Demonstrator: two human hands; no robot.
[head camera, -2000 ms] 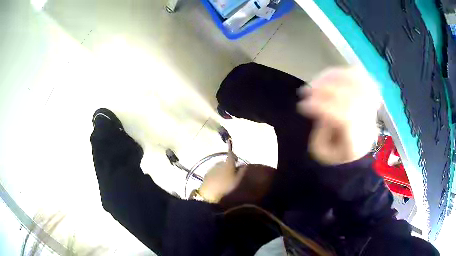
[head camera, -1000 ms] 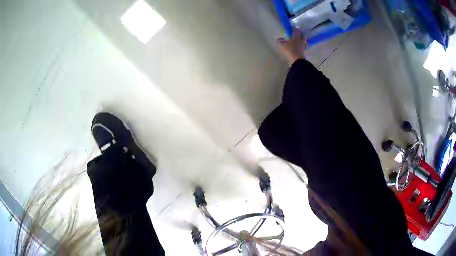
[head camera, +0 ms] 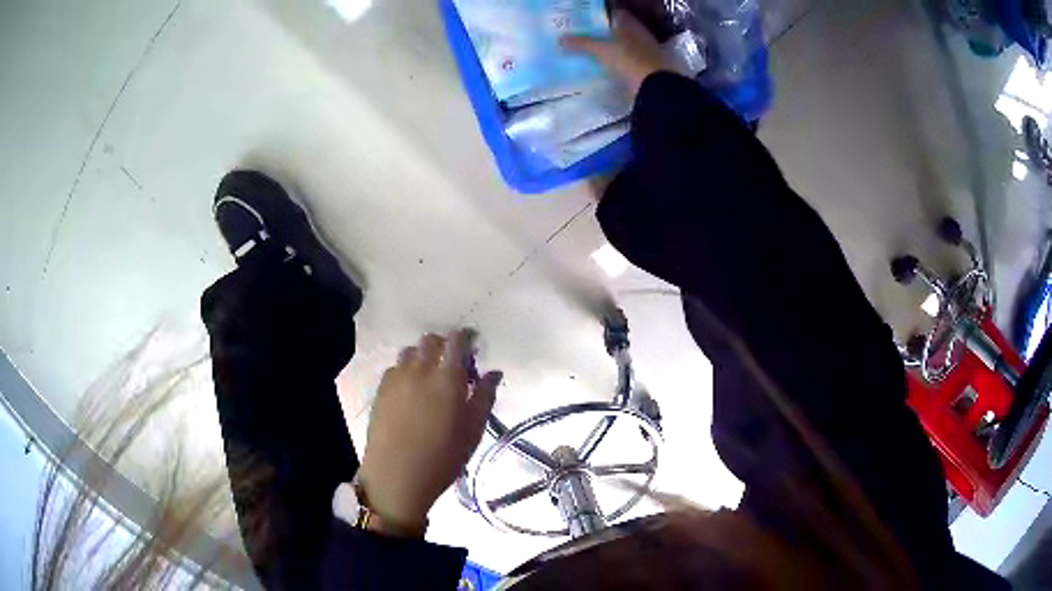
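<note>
A blue plastic bin (head camera: 498,144) stands on the floor at the top, holding light blue packets (head camera: 519,58), a clear-bagged packet (head camera: 571,121) and crinkled clear bags (head camera: 729,40). My right hand (head camera: 623,52) reaches over its near rim, fingers on or just above the packets. Its fingertips are partly hidden or cut off, so I cannot tell if it grips one. My left hand (head camera: 427,404), with a watch at the wrist, hangs above the floor beside the stool ring, back up, fingers slightly apart, empty.
The chrome foot ring (head camera: 485,508) and post of my stool are below centre. My black shoe (head camera: 260,219) is on the pale tiled floor at left. A red item (head camera: 952,444) and another chrome stool base (head camera: 957,312) stand at right.
The blue bin has come nearer, down and left. My right hand has gone from its rim to over its contents. My left hand has come into view beside the stool ring.
</note>
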